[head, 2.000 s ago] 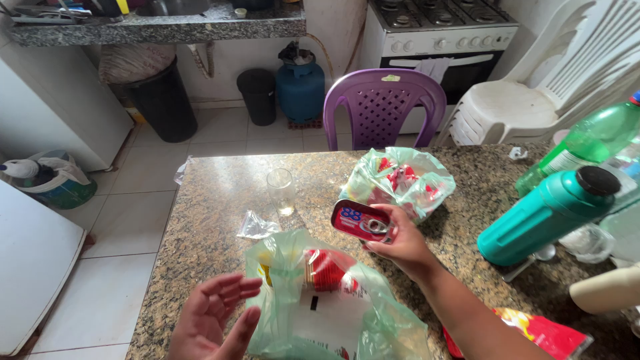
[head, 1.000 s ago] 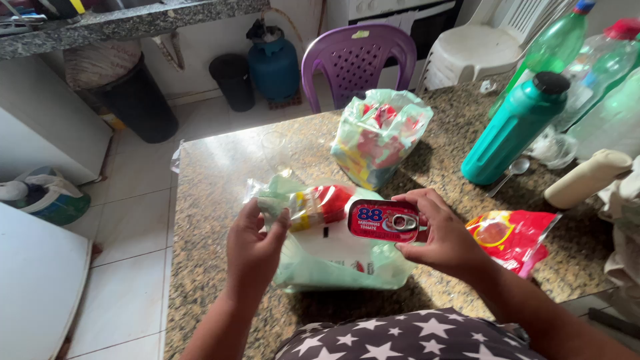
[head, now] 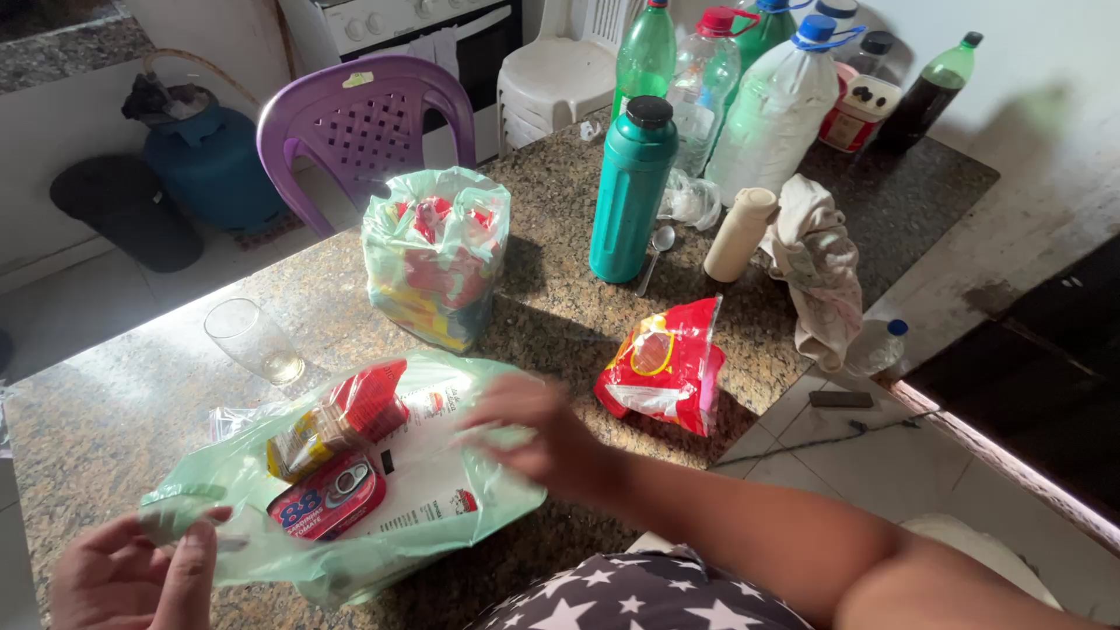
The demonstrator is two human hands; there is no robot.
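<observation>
A pale green plastic bag (head: 350, 560) lies spread on the granite table. On it or in it are a red sardine tin (head: 328, 499) with a ring pull, a yellow-and-red packet (head: 337, 420) and a white printed package (head: 429, 455). My left hand (head: 140, 560) pinches the bag's left edge between thumb and fingers. Blurred, my right hand (head: 525, 429) is at the bag's right edge; whether its fingers grip the plastic cannot be told. Behind stands a full green plastic bag (head: 437, 262) with red and yellow packets inside.
A drinking glass (head: 254, 341) stands behind the spread bag. To the right are a red snack packet (head: 665, 367), a teal thermos flask (head: 634, 192), a spoon (head: 654, 258), a beige bottle (head: 739, 236), a cloth (head: 814, 262) and several plastic bottles (head: 774, 114). A purple chair (head: 367, 131) stands beyond the table.
The sardine tin, held in my right hand in both earlier frames, now lies with the packets at the spread bag. My right hand has let go of it. The view has swung right.
</observation>
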